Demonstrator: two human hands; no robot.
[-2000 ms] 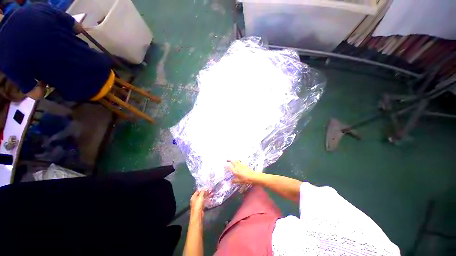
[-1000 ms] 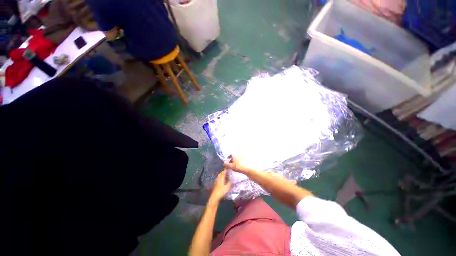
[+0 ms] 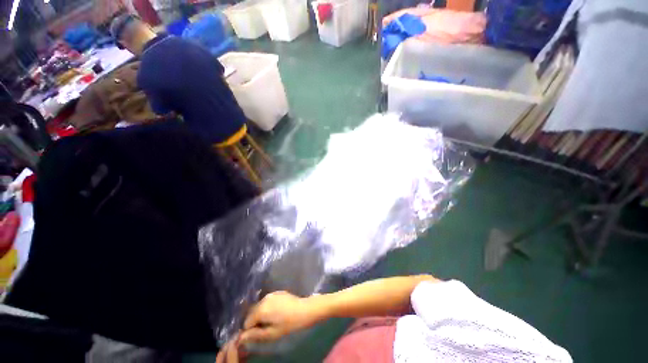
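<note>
A clear plastic bag [image 3: 245,259] stretches from the glaring white pile of bags [image 3: 384,181] toward the black garments at the left. My right hand [image 3: 277,317] is closed on the bag's near end. My left hand [image 3: 231,350] is cut off by the bottom edge; its visible fingers pinch the film close beside my right hand. The black garments [image 3: 128,234] hang at the left, and the film's left edge overlaps their right side. Whether it touches them I cannot tell.
A person in dark blue [image 3: 188,85] sits on a yellow stool [image 3: 245,152] beyond the garments. A large white bin [image 3: 462,103] stands behind the pile. At right are hanging garments [image 3: 604,71] and a metal stand foot [image 3: 496,249]. A cluttered table [image 3: 78,81] is at far left.
My hands have moved down and left, drawing one bag out from the pile toward the black garments. The view has tilted up, showing more bins and the seated person.
</note>
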